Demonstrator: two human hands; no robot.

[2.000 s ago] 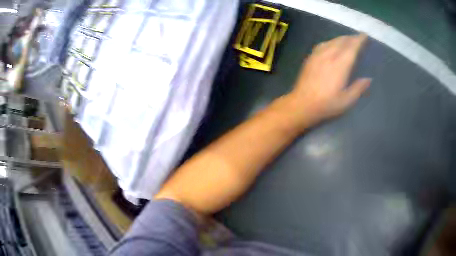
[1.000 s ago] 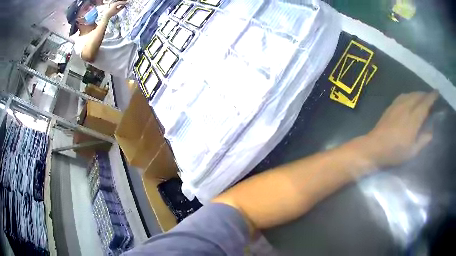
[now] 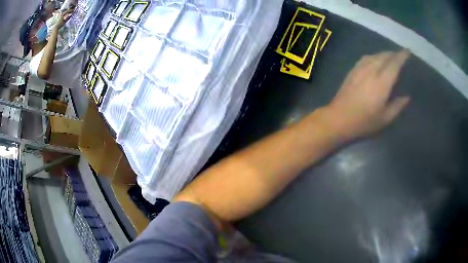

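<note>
My left hand (image 3: 367, 95) is over the dark bench mat (image 3: 328, 205) at the right of the view, somewhat blurred, with its fingers apart and nothing seen in it. My right hand is not in view. A loose pile of open yellow-edged frames (image 3: 317, 60) lies on the mat between the tray and my left hand, not touched by it. The translucent white blister tray (image 3: 172, 66) is at the left. Several of its far-left pockets hold black-and-yellow frames (image 3: 121, 37); the nearer pockets show only ribbed white plastic.
A white strip (image 3: 400, 35) borders the mat, with a green surface (image 3: 441, 25) beyond it. A brown carton (image 3: 97, 146) with black contents stands below the tray. Shelving (image 3: 38, 110) is at the far left. Another person (image 3: 46, 56) in a mask has an arm raised behind the tray.
The camera view has shifted, so the tray, frame pile and my left hand sit further left than one second ago. My left hand stays over the mat. The yellow object beyond the strip is no longer seen.
</note>
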